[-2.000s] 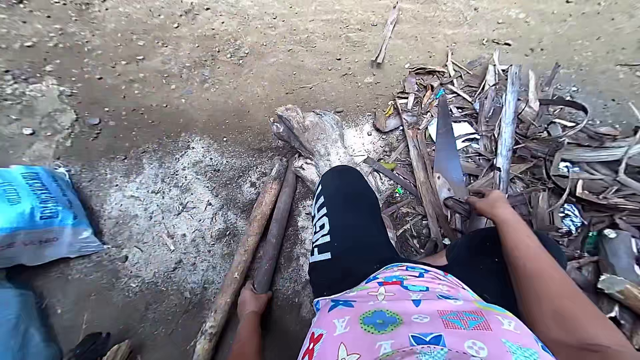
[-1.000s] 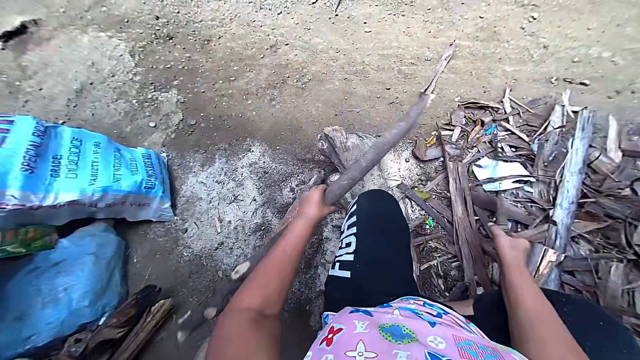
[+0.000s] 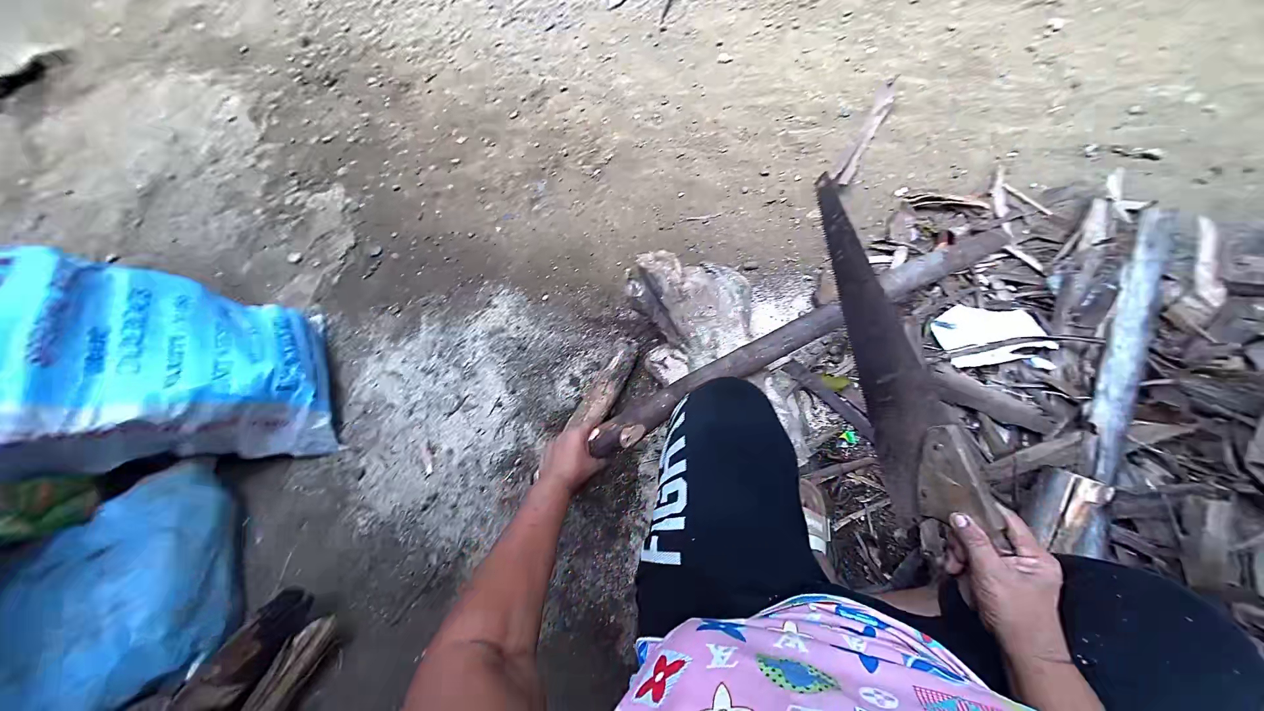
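My left hand [image 3: 573,456] grips the near end of a long wooden branch [image 3: 765,348], which runs up to the right in front of my knee, past a pale wood block [image 3: 706,306]. Another stick [image 3: 604,387] lies just beyond that hand. My right hand [image 3: 1007,578] holds a handsaw by its wooden handle [image 3: 953,474]. The dark saw blade [image 3: 874,346] points away from me and, in this view, crosses over the branch. Whether its teeth touch the wood, I cannot tell.
On the right lies a heap of bark and wood scraps [image 3: 1215,385] with a pale log [image 3: 1131,336] and a white scrap [image 3: 987,331]. At the left are a blue-and-white printed sack [image 3: 168,355], a blue plastic bag [image 3: 128,583] and split wood [image 3: 286,662].
The branch now slants to the right over the scraps, with my left hand at its end; a second ago that hand held it farther along. The saw now stands raised in my right hand.
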